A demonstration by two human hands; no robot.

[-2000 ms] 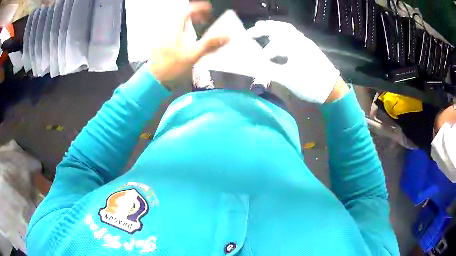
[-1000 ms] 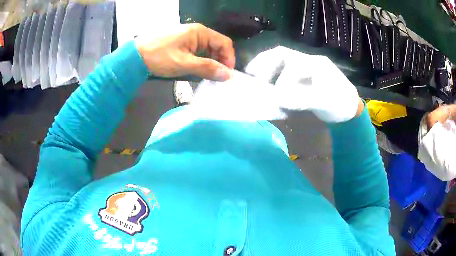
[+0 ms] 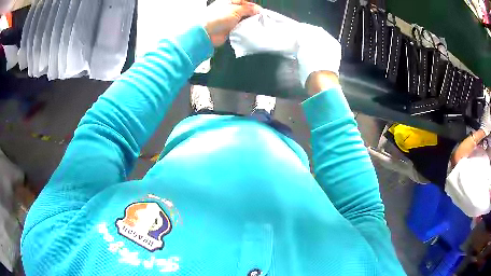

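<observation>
A limp white protective bag (image 3: pixel 262 36) hangs over the green bench near its front edge. My bare left hand (image 3: pixel 229 20) pinches its upper edge at the top of the view. My right hand (image 3: pixel 316 49), in a white glove, is against the bag's right side. Glove and bag blend in white, so my right fingers and their hold cannot be told. No black unit shows in the bag. A bright white stack of bags (image 3: pixel 167 24) lies left of my left hand, partly behind my sleeve.
Bagged units (image 3: pixel 75 38) stand in an overlapping row at far left. Dark units (image 3: pixel 398 51) with dotted edges and cord loops line the right. Another person's gloved hand (image 3: pixel 471 183), a yellow item (image 3: pixel 413 138) and blue bins (image 3: pixel 430 213) are at right. The green bench (image 3: pixel 237 75) has a front edge.
Both hands and the bag have moved up and away from my body, over the bench. The bag was close to my chest before. My right arm has swung inward to the left.
</observation>
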